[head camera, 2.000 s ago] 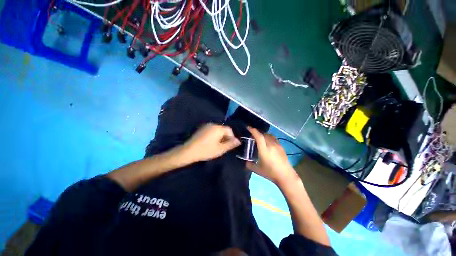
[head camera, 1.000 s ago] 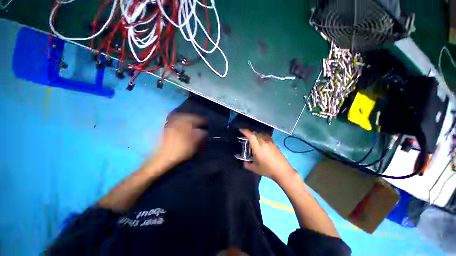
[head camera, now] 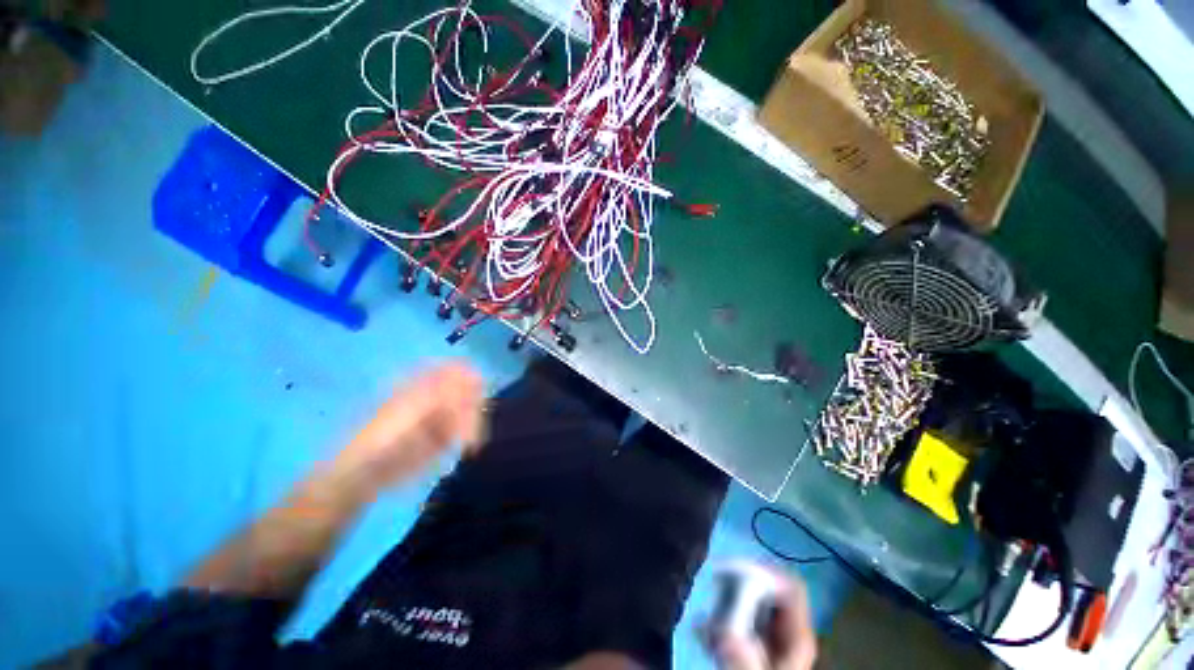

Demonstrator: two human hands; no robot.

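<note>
My left hand [head camera: 443, 408] is blurred, raised at the left of my dark-clothed lap with its fingers drawn together. Whether a strand is pinched in it cannot be seen. My right hand [head camera: 786, 628] is blurred near the bottom edge, right of my lap, and holds the small white-flanged solder spool [head camera: 744, 605]. No solder strand can be made out between the hands.
On the green bench [head camera: 733, 439] lie white and red wire leads [head camera: 563, 196], a short twisted strand [head camera: 749, 372], loose metal plugs [head camera: 871, 406], a fan [head camera: 923, 288], a yellow sponge [head camera: 934, 474] and a cardboard parts box [head camera: 838, 138]. A blue stool [head camera: 216, 210] stands left.
The hands have moved far apart, my left hand up and left, my right hand down and right with the spool. The view has shifted, bringing the parts box in.
</note>
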